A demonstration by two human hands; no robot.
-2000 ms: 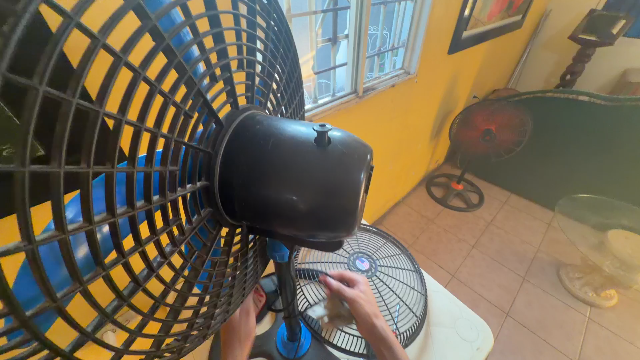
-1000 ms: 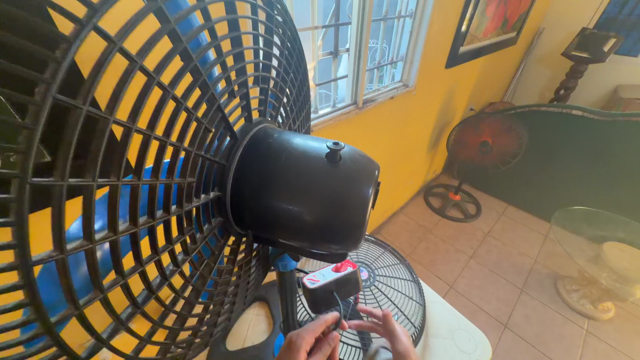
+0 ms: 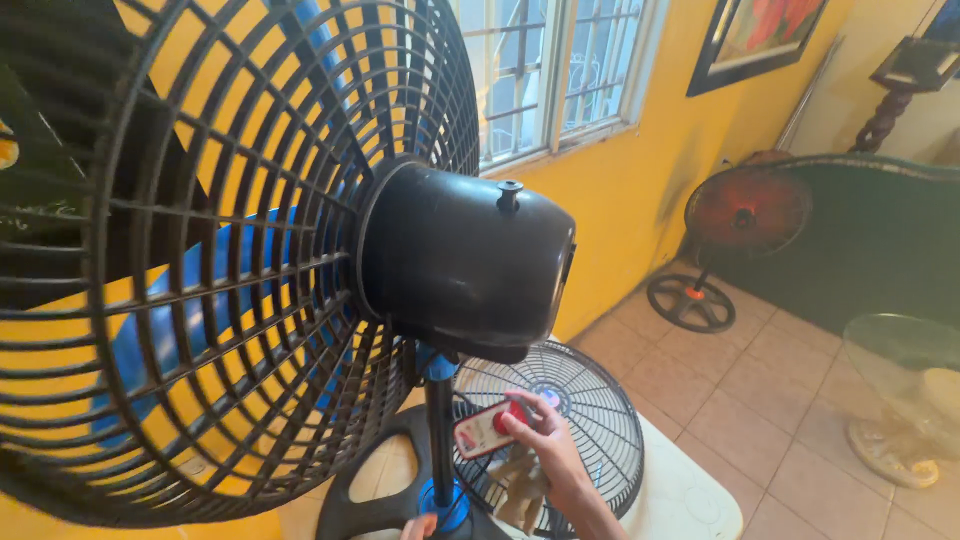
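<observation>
My right hand point(image 3: 553, 442) holds a small white control box with a red knob point(image 3: 484, 429), its face turned up, beside the fan's black pole point(image 3: 441, 431). Only the fingertips of my left hand point(image 3: 420, 526) show at the bottom edge, near the blue collar of the base point(image 3: 444, 504); what they hold, if anything, is hidden. Above both hands stands the large pedestal fan, with a black motor housing point(image 3: 465, 262), black rear grille point(image 3: 225, 285) and blue blades point(image 3: 202, 300). A loose front grille point(image 3: 600, 405) lies behind my right hand, with a crumpled cloth point(image 3: 521, 487) on it.
The fan base point(image 3: 352, 457) and loose grille rest on a white table point(image 3: 697, 487). Another fan with red blades point(image 3: 742, 214) stands on the tiled floor near the wall. A glass-topped table point(image 3: 900, 375) is at the right. A barred window point(image 3: 555, 82) is behind the fan.
The control box has turned so its knob side faces up, and my right hand now grips it. My left hand has moved away from it, down to the bottom edge.
</observation>
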